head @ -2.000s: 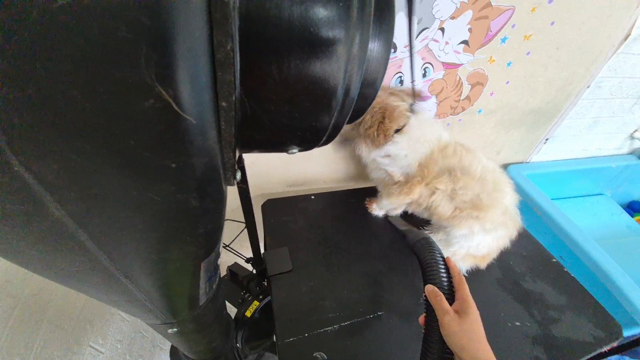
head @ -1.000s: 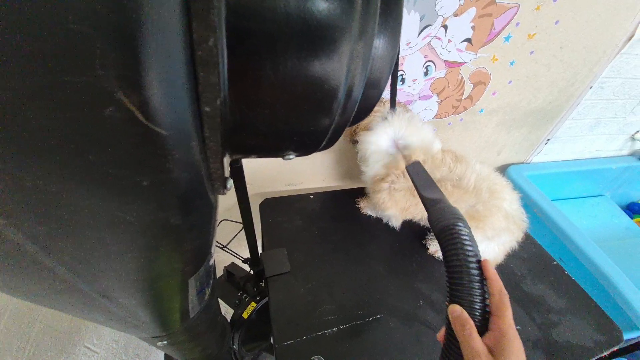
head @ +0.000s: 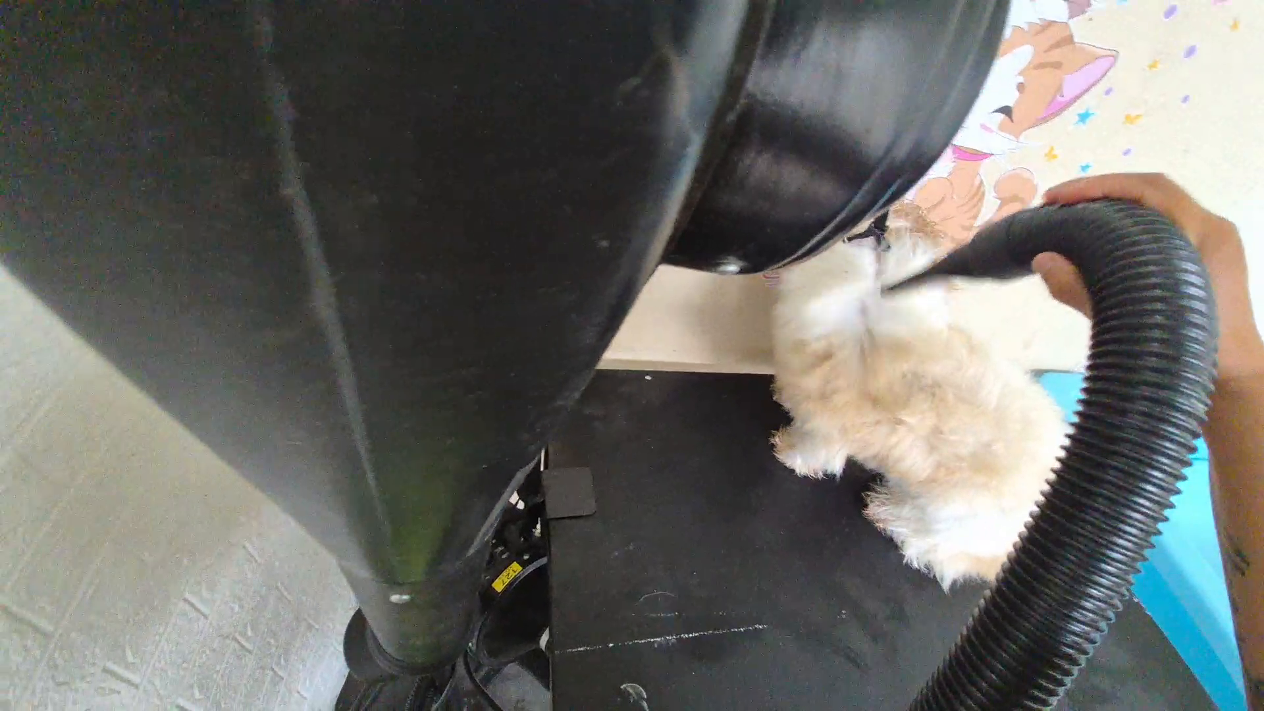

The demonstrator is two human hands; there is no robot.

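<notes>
My right hand (head: 1155, 212) grips a black corrugated dryer hose (head: 1116, 395) close to its nozzle end. The flat black nozzle (head: 973, 259) points left and down, its tip at the white fur of the neck of a small cream and white dog (head: 938, 405). The fur parts around the tip. The dog stands on a black grooming table (head: 681, 563), its head partly hidden behind a large black cylinder. My left hand is out of view.
A large black machine housing (head: 395, 247) with a wide cylinder (head: 839, 109) fills the left and top. Behind the dog is a cream wall with cat stickers (head: 1047, 79). A blue tub (head: 1185, 563) stands at the right. Cables (head: 479, 662) lie beside the table.
My right hand and the hose have moved up and forward, from low beside the dog to its neck level. The nozzle was over the dog's back a second ago. The view has shifted closer.
</notes>
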